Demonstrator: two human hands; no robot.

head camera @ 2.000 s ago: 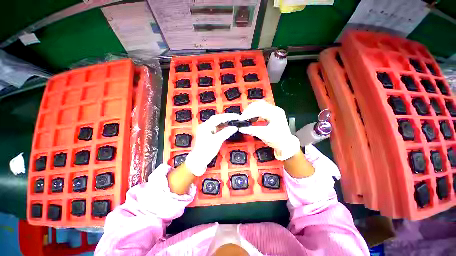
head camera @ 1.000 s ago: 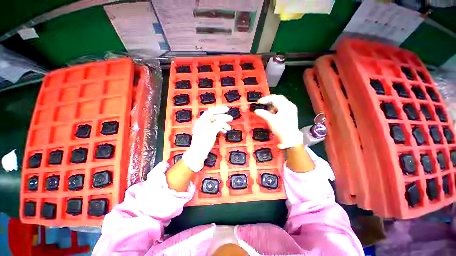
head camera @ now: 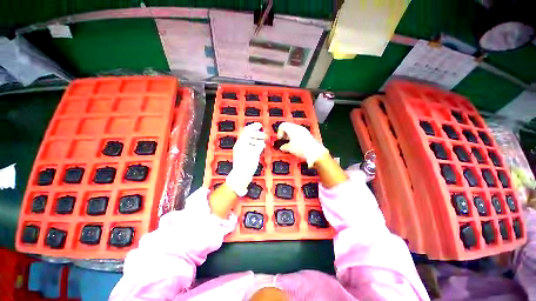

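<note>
An orange-red foam tray [head camera: 272, 234] with a grid of black squarish camera-like units lies in front of me. My right hand [head camera: 301, 144], white-gloved, is over its upper middle, fingertips closed on a black camera-like unit [head camera: 281, 143], partly hidden by the fingers, at or just above a pocket; the exact height is unclear. My left hand [head camera: 247, 159], white-gloved, is beside it over the tray, its fingers slightly bent and apart, with nothing visible in them. Both hands hide some pockets.
At left, a foam tray [head camera: 100, 160], partly filled, lies on clear film. At right is a stack of foam trays [head camera: 411, 194]. A pale bottle [head camera: 323, 107] stands at the middle tray's far right corner. A second bottle top [head camera: 369, 164] shows beside the right stack. Printed sheets hang behind.
Two seconds ago both hands held a unit together; they then parted, with the unit in my right hand. My right hand has since moved left and inward. The camera view has shifted.
</note>
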